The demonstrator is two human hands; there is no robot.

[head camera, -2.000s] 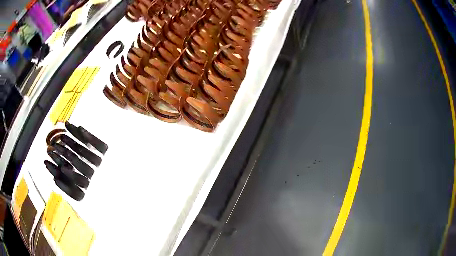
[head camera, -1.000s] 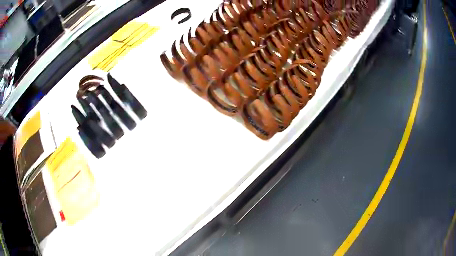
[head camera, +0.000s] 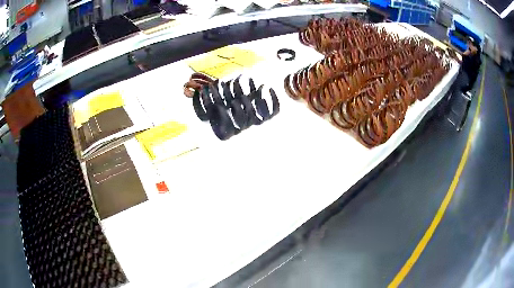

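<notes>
Neither of my hands is in the picture. In front of me a long white table (head camera: 225, 202) runs away to the upper right. Rows of brown curved leather bands (head camera: 360, 84) stand on its far part. A smaller group of black curved bands (head camera: 234, 109) stands near the middle, with a few brown bands (head camera: 197, 83) at its upper left corner. One dark band (head camera: 286, 54) lies apart. Yellow sheets (head camera: 225, 61) lie behind the black bands, and another yellow sheet (head camera: 164, 140) lies nearer me, beside dark flat panels (head camera: 116, 180).
A black textured surface (head camera: 62, 208) adjoins the table's left end. A brown piece (head camera: 22, 109) lies beyond it. A second long table (head camera: 186, 23) runs behind. A person in dark clothes (head camera: 470, 62) is at the far right end. The grey aisle has yellow lines (head camera: 451, 194). Blue bins (head camera: 408, 12) are far back.
The view has turned and widened. The black bands and yellow sheets now sit further right in the picture. The table's left end, the black textured surface and the far person have come into view.
</notes>
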